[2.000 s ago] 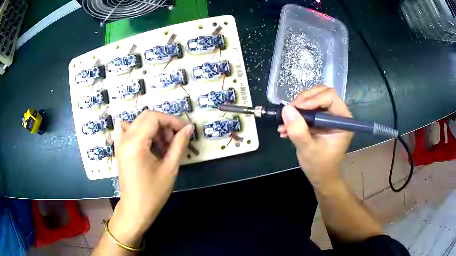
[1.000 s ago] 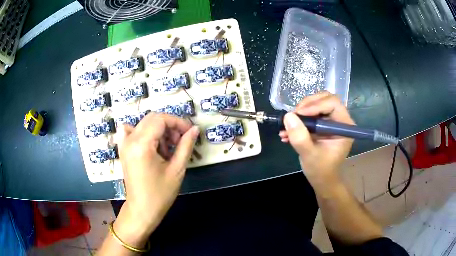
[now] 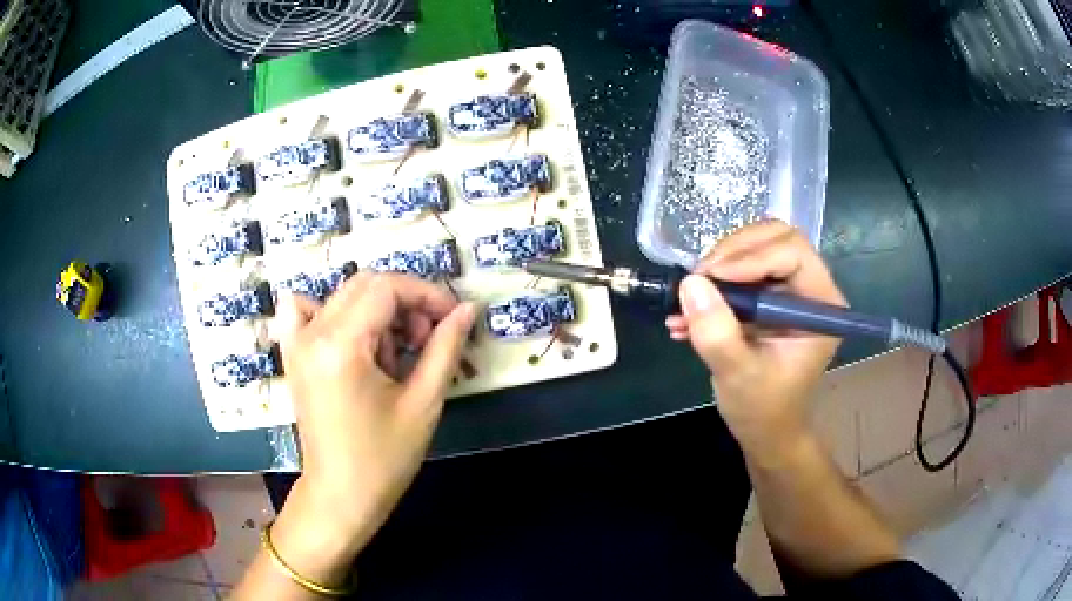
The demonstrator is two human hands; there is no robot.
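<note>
The cream fixture plate [image 3: 597, 282] lies on the dark green bench and holds rows of small blue-white circuit board units [image 3: 518, 244] with thin leads. My right hand [image 3: 764, 329] grips the dark soldering iron [image 3: 811, 315] like a pen. Its tip points left, at the lower edge of the right-column unit in the third row. My left hand [image 3: 374, 376] is over the plate's lower middle, thumb and index fingertips close together left of the tip. It hides some units. Any thin wire between those fingertips cannot be made out.
A clear plastic tub [image 3: 803, 176] with silvery crumbs stands right of the plate. A fan with a round wire guard [image 3: 294, 24] is behind it. A small yellow and black object [image 3: 80, 289] is at left. The iron's black cable [image 3: 929, 241] runs at right, looping past the bench edge.
The view has shifted slightly, so the bench things appear a little lower and further right. The iron's tip has moved slightly towards the unit's lower edge. My left hand keeps nearly the same pose.
</note>
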